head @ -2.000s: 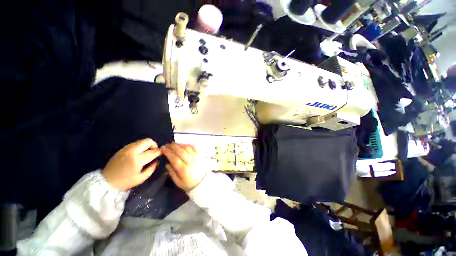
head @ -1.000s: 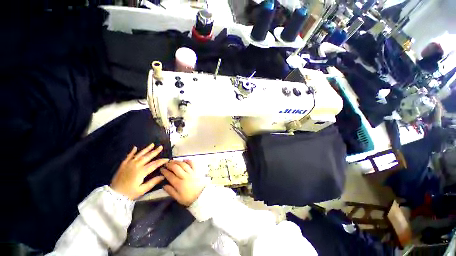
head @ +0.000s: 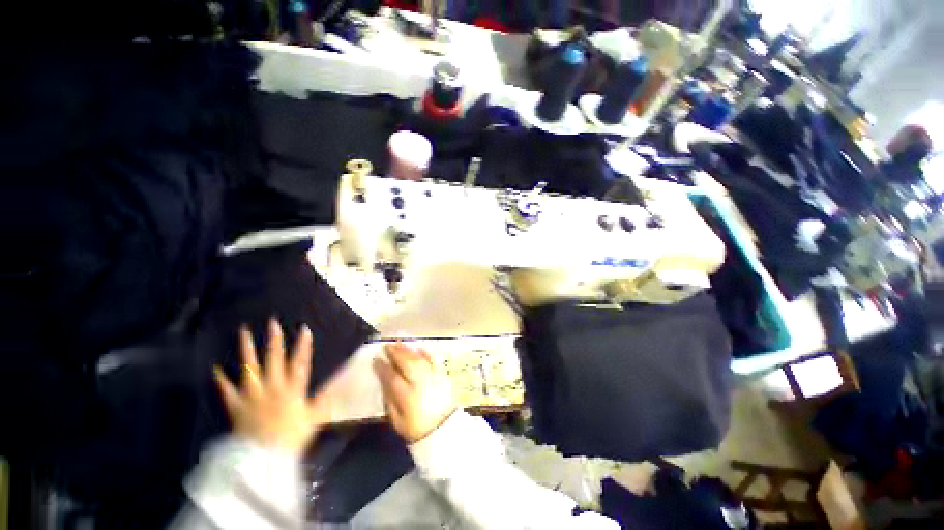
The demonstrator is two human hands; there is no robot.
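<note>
My left hand (head: pixel 269 391) is blurred, with its fingers spread over the black garment (head: pixel 285 311) left of the needle area. My right hand (head: pixel 416 393) has curled fingers at the front edge of the machine bed; I cannot tell if it holds anything. The cream sewing machine (head: pixel 476 233) stands beyond my hands, its presser foot too blurred to make out. A straight edge of the black cloth runs slantwise from the needle end towards my right hand. The pale bed plate (head: pixel 445 302) is bare under the head.
A stack of dark cut pieces (head: pixel 628 375) lies right of the bed. A big black garment heap (head: pixel 114 207) fills the left. A pale pink spool (head: pixel 409 153) and dark cones (head: pixel 560 85) stand behind the head. A teal tray (head: pixel 761 300) is at the right, a wooden stool (head: pixel 836 495) lower right.
My left hand has moved left, away from my right hand, and spread its fingers. The cloth near the needle has shifted left and lies at a slant, baring the table between my hands. The view has tilted.
</note>
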